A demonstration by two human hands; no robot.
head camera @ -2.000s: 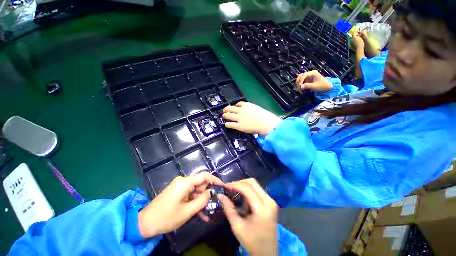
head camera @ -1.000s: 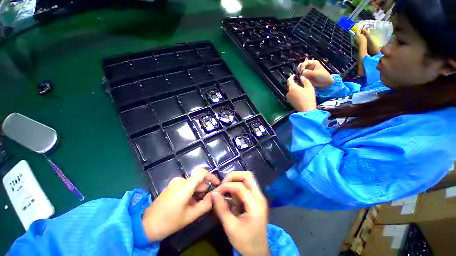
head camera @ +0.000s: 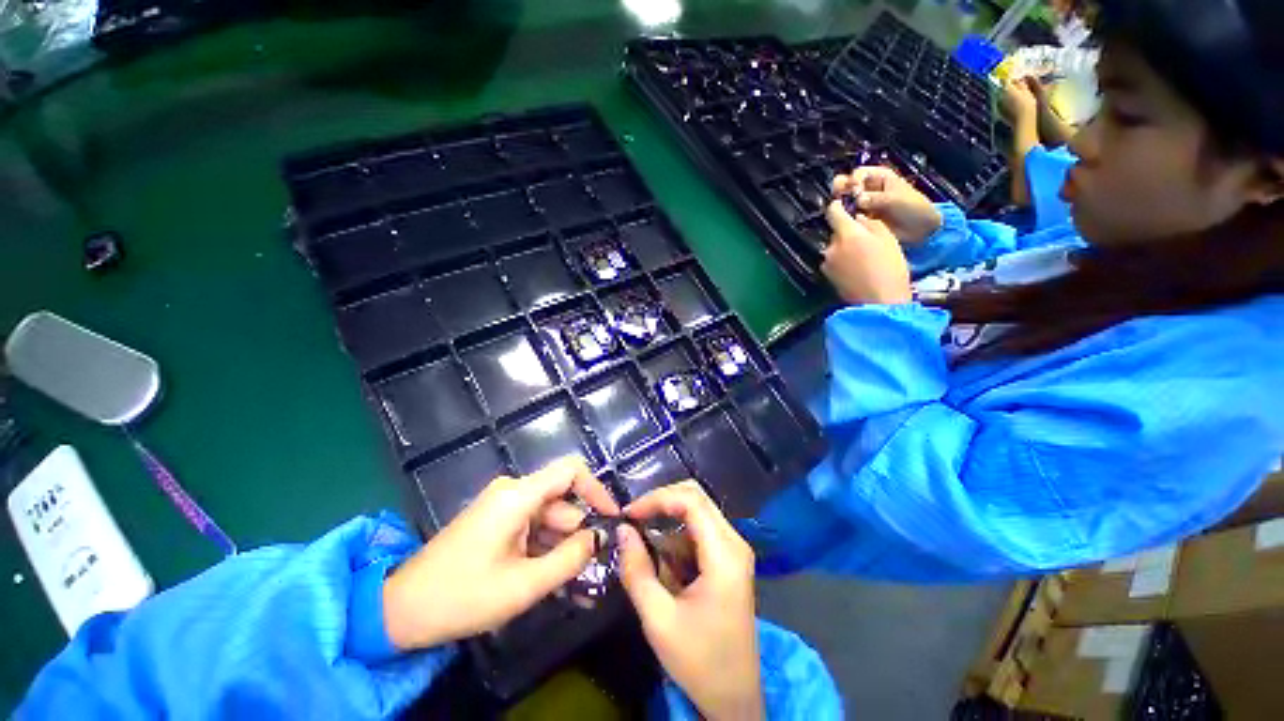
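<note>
My left hand and my right hand meet over the near end of the black pocketed tray. Between their fingertips they hold a small dark watch module with silvery parts; the fingers partly hide it. In the tray, several modules sit singly in pockets: one at the upper part, others in the middle and right. Many other pockets are bare and shiny. No tool is visible in my hands.
A person in a blue smock works close at right over another filled tray. At left lie a grey oval case, a purple strap, a white device and a small dark piece. Cardboard boxes stand lower right.
The neighbour's hand has left my tray and now meets the other hand over the far tray, uncovering modules in my tray. My fingers have shifted slightly around the module.
</note>
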